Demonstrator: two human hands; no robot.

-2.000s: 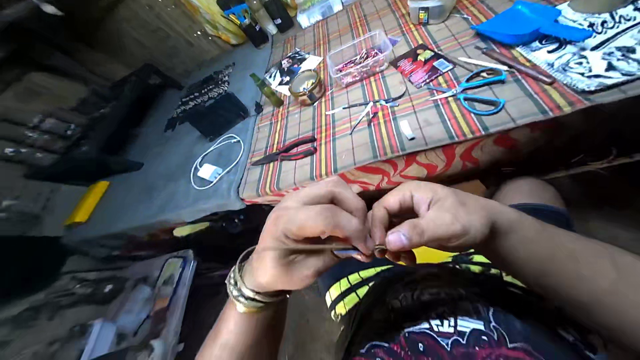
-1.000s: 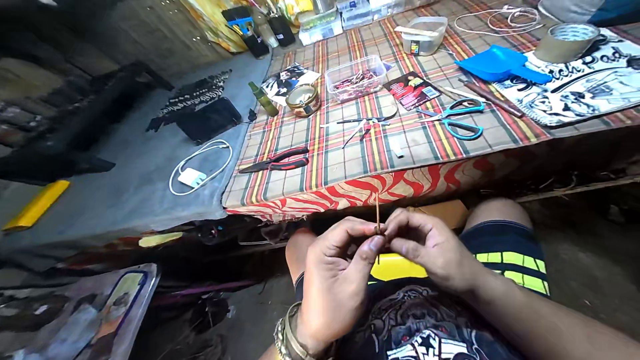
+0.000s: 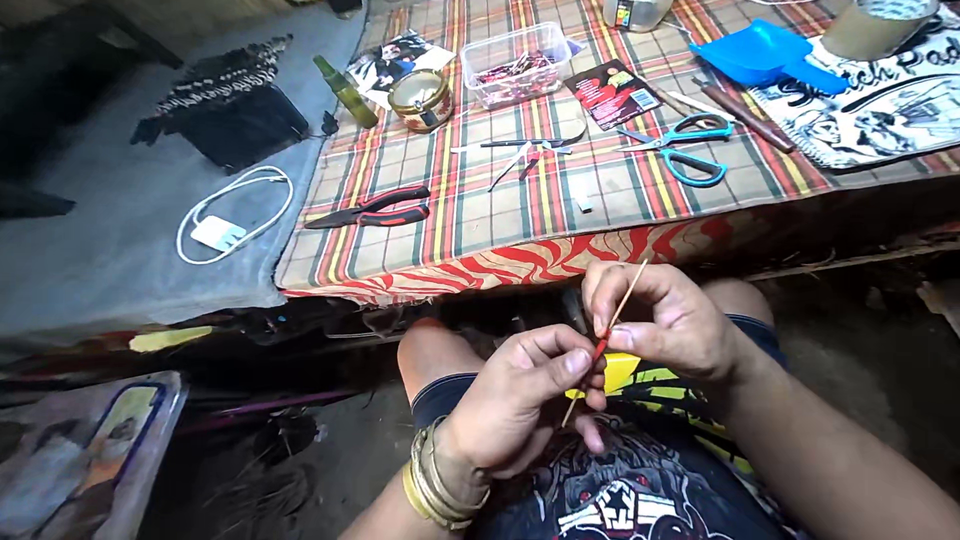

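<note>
Above my lap, my left hand (image 3: 536, 394) pinches a thin wooden stick (image 3: 628, 294) between thumb and fingers, at a small red wrapping (image 3: 601, 346) around it. My right hand (image 3: 660, 319) grips the same stick just above, its thumb at the upper end of the red part. The stick slants, its upper tip free above my fingers and its lower tip showing below my left hand. Beyond my hands, on the plaid cloth, lie red-and-black pliers (image 3: 375, 208), blue-handled scissors (image 3: 686, 146) and a clear plastic box (image 3: 517, 67) of small red pieces.
The cloth-covered table edge (image 3: 480, 266) runs just beyond my hands. Farther back are a green bottle (image 3: 346, 94), a round patterned container (image 3: 420, 101), a blue scoop (image 3: 765, 56), a tape roll (image 3: 877, 26) and a sketch pad (image 3: 892, 112). A white charger (image 3: 217, 234) lies left; a clear bin (image 3: 142, 450) stands lower left.
The stick, nearly upright one second ago, now slants, with red showing between my fingertips. Both hands have stayed together on it. The view has shifted.
</note>
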